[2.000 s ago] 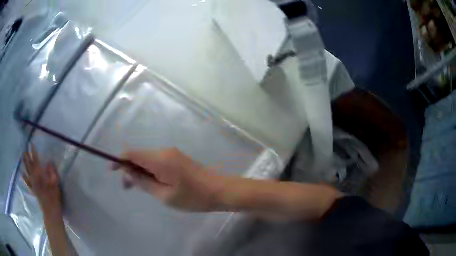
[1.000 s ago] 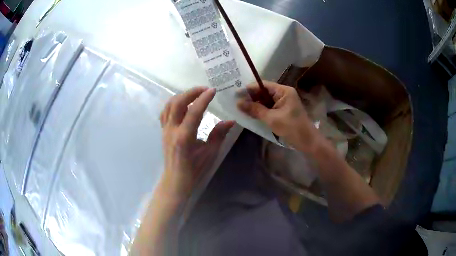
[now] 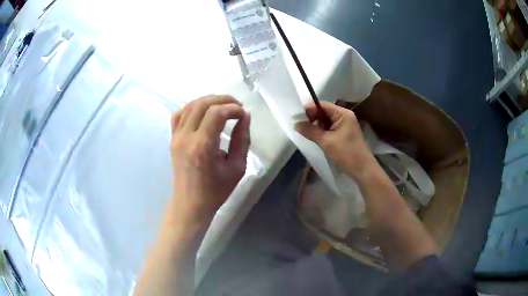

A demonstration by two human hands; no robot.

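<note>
The label strip (image 3: 255, 41) hangs from the top of the view. Printed blocks show on its upper part; the lower part is blank and whitish, passes by my right hand and runs down to the carton. My right hand (image 3: 336, 130) grips the dark reddish-brown stick (image 3: 296, 63), which points up and left, with its thumb and fingers at the blank liner. My left hand (image 3: 209, 147) is raised left of the strip, thumb and index fingertips close together; whether a clear sticker is between them cannot be told. Large clear plastic bags (image 3: 110, 167) lie flat at left.
The white-covered table (image 3: 156, 43) has its right corner beside an open brown carton (image 3: 448, 156) holding curled whitish liner (image 3: 420, 179). Blue-grey floor (image 3: 428, 40) lies beyond. A shelf (image 3: 509, 78) and pale blue boxes (image 3: 512, 173) stand at the right edge.
Both hands have come from the bags to the strip. Since a second ago, my left hand has moved slightly left with its fingertips closer together, and the printed part of the strip ends higher up.
</note>
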